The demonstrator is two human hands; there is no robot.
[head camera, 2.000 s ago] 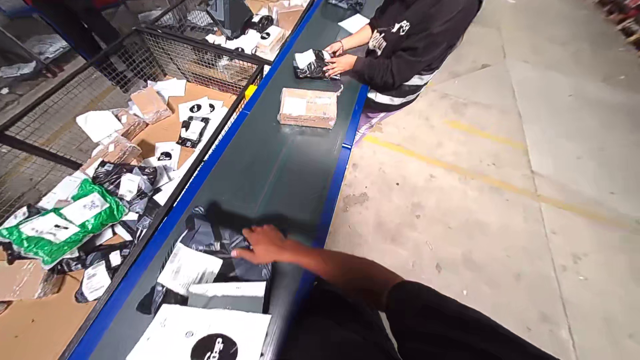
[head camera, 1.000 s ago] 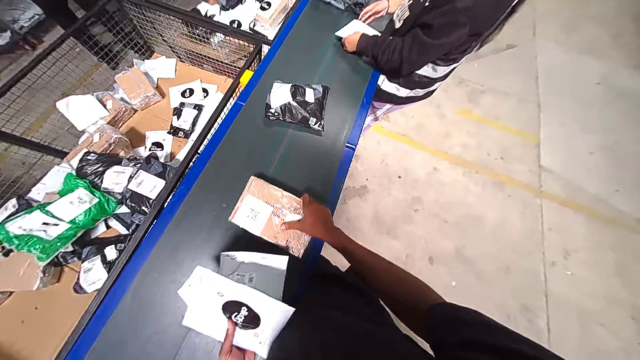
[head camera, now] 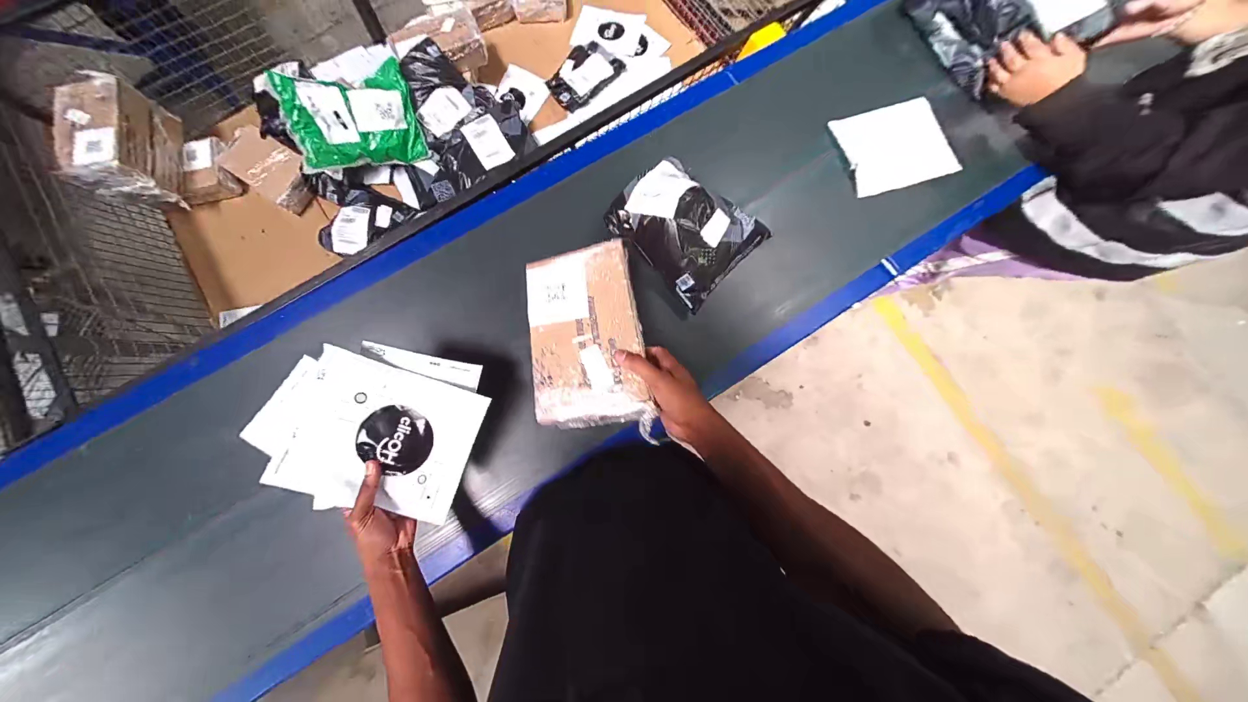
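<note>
My left hand grips a fanned stack of white mailer envelopes, thumb on top near a round black logo. My right hand holds the right edge of a brown cardboard box, wrapped in clear plastic and bearing white labels. Just beyond the box, a black plastic parcel lies on the dark conveyor belt. Farther up the belt lies a white mailer. At the top right a co-worker's hands rest on another black plastic parcel.
Blue rails edge the belt on both sides. Across it stands a wire-mesh cage with a cardboard base, holding a green plastic parcel, black parcels and boxes. The co-worker's dark sleeve reaches over the belt at the right.
My left hand has lifted the white mailers off the others' spot on the belt. A white mailer now lies apart near the co-worker, whose hands are on a black parcel. The view has turned.
</note>
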